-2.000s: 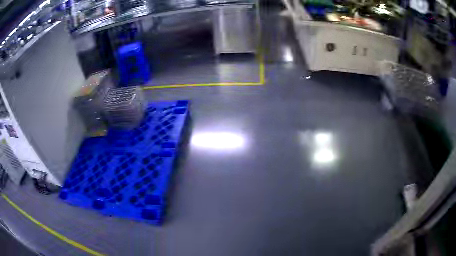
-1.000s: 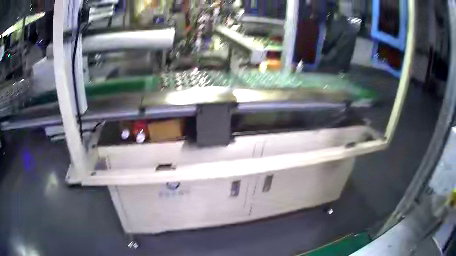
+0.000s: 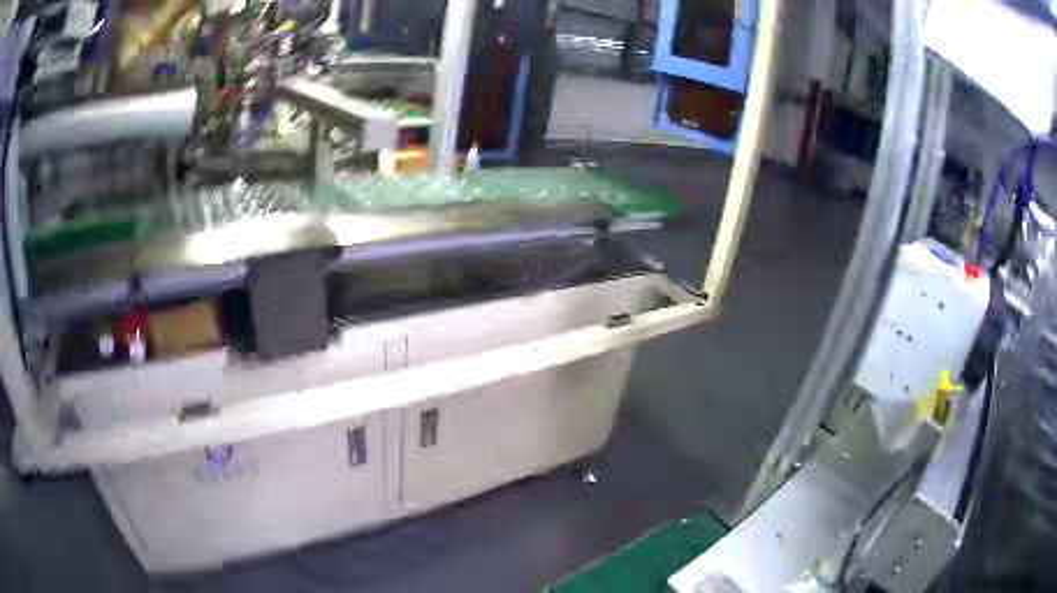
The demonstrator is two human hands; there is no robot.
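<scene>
Neither of my hands is in the picture. In front of me stands a long white machine cabinet (image 3: 278,475) with a pale frame bar (image 3: 383,376) across its front. A green conveyor belt (image 3: 638,199) runs along its top, with clear trays (image 3: 394,189) on it; their contents are too blurred to tell. A dark grey box (image 3: 289,304) hangs below the belt's front edge. A brown carton (image 3: 186,329) and a small red item (image 3: 131,322) lie on the shelf below the belt at the left.
At the right are a white control box (image 3: 927,307), a bright yellow fitting (image 3: 943,396) and an aluminium upright (image 3: 864,278). A green surface (image 3: 649,562) shows at the bottom. Grey floor (image 3: 695,394) runs between the machines. A blue-framed door or panel (image 3: 701,72) stands behind.
The view has swung right, from the blue pallet and open floor to the white machine, which has shifted left in the picture. The control box and yellow fitting now show more fully at the right.
</scene>
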